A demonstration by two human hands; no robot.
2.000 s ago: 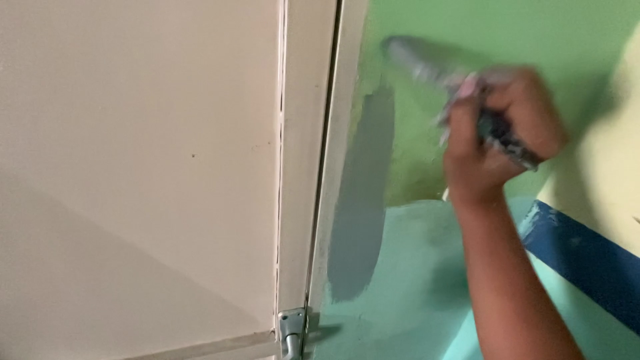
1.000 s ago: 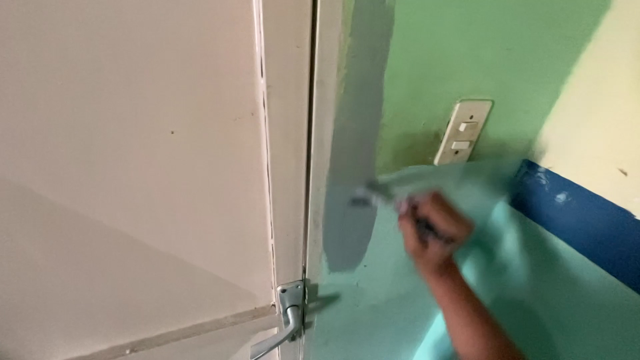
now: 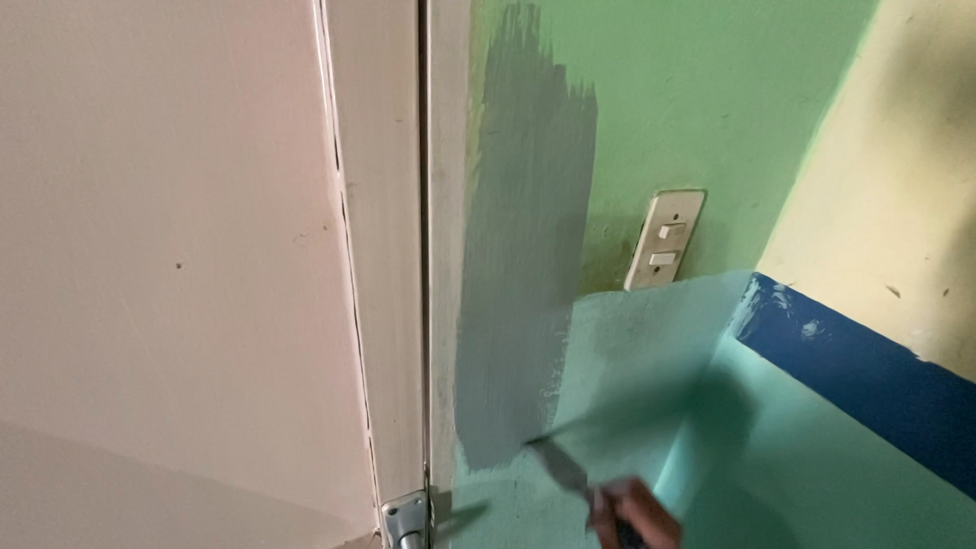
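Observation:
At the bottom right of centre, my right hand (image 3: 634, 512) is closed on the handle of a paintbrush (image 3: 563, 467), both slightly blurred. The brush's tip lies at the lower right edge of a grey paint patch (image 3: 526, 267). That patch runs in a tall band beside the door frame, over the green wall (image 3: 724, 99) above and the turquoise wall (image 3: 625, 351) below. Its top edge is ragged with brush marks. My left hand is out of view.
A light switch plate (image 3: 665, 240) with two rockers sits right of the grey patch. On the left are a pale door (image 3: 191, 267), its frame (image 3: 448, 229) and a metal door handle (image 3: 406, 518). A blue band (image 3: 854, 381) crosses the wall at right, below cream paint (image 3: 915, 191).
The brush in my right hand has moved down from the green area to the patch's lower end. The grey patch now reaches higher and is wider. The switch plate, covered by my hand at first, shows.

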